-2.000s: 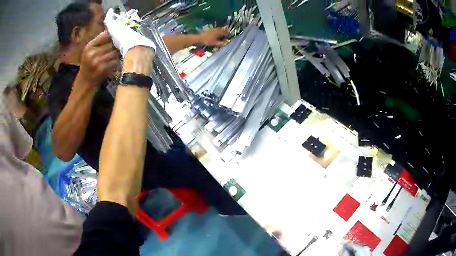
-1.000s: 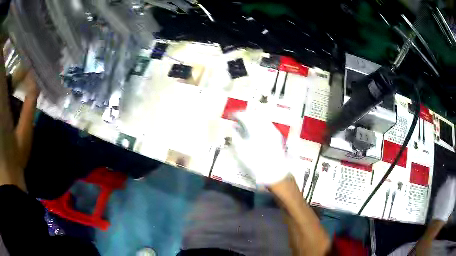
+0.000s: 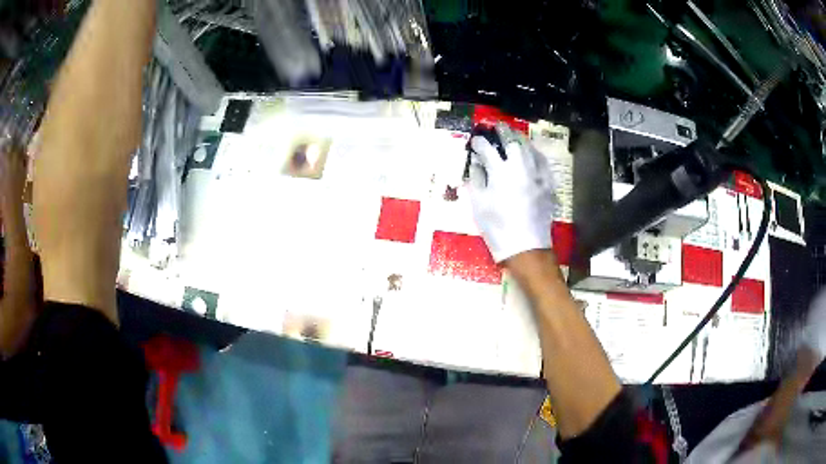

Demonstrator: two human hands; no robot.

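Observation:
My right hand [image 3: 514, 195], in a white glove, is over the printed sheets at the bench's middle back. Its fingers are closed around a small black piece [image 3: 487, 137], partly hidden by the fingers. My left forearm reaches up the left side, and my left hand is cut off by the top edge. A black power screwdriver [image 3: 657, 192] lies slanted across the grey box-like jig [image 3: 634, 265], right of my right hand and apart from it.
Metal strips [image 3: 161, 172] lie at the left, with more blurred ones at the top. A flat dark piece [image 3: 236, 115] lies at the back left. A black cord [image 3: 725, 294] curves at the right. Another person's arm [image 3: 786, 399] is at the lower right. A red stool [image 3: 170, 385] stands below.
The view has swung right and down. My right hand has moved toward the bench's back, onto the black piece. Black pieces seen apart on the sheets earlier no longer show there.

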